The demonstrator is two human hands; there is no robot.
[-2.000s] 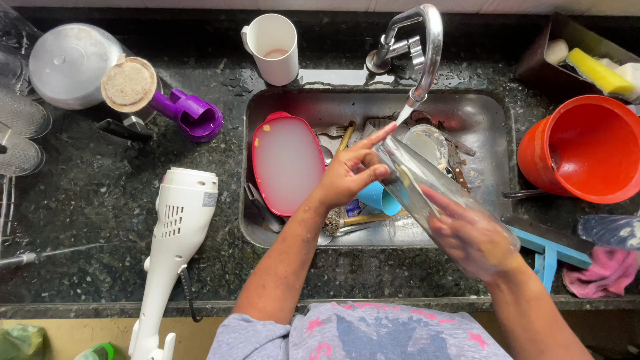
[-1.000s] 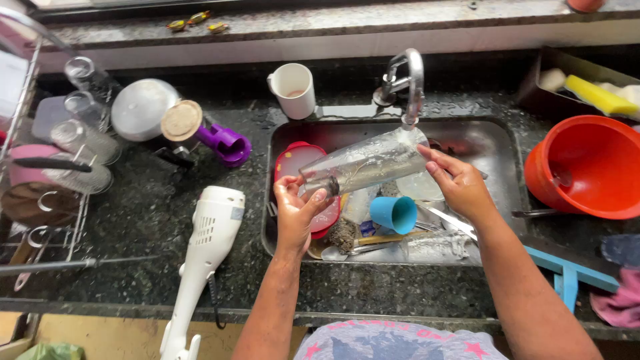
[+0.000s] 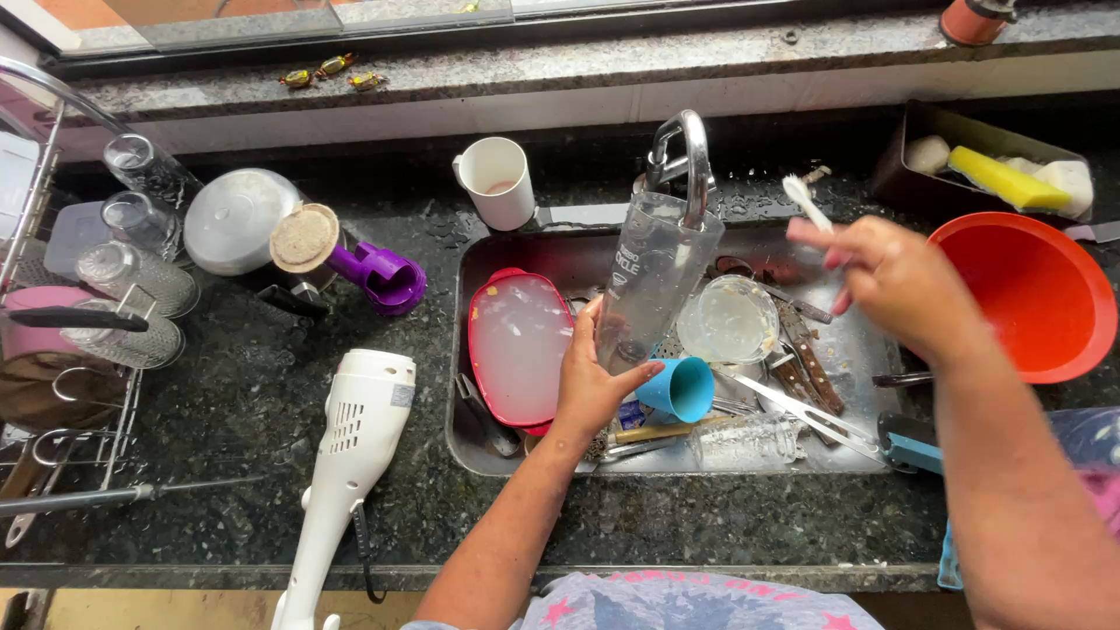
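My left hand point(image 3: 591, 381) grips the lower end of a clear plastic vacuum canister point(image 3: 649, 280), held over the sink with its open end up by the spout of the chrome faucet point(image 3: 696, 162). To the right of the faucet, my right hand point(image 3: 901, 271), slightly blurred, holds a small white brush point(image 3: 807, 203) with its bristles up. Below the hands, the steel sink point(image 3: 862, 341) holds a red-rimmed container point(image 3: 521, 346), a blue cup point(image 3: 685, 389), a clear round container point(image 3: 728, 321), a glass point(image 3: 748, 440) and knives with wooden handles point(image 3: 809, 359).
Left of the sink lie a white handheld vacuum body point(image 3: 363, 429), a purple part point(image 3: 385, 278) and a metal pot point(image 3: 241, 219), beside a dish rack point(image 3: 118, 437) with glasses. A white mug point(image 3: 499, 184) stands behind the sink. At right are an orange bowl point(image 3: 1024, 297) and a sponge box point(image 3: 971, 149).
The canister has gone from lying across both hands to upright in my left hand. My right hand has let go of it, moved right and now holds the white brush.
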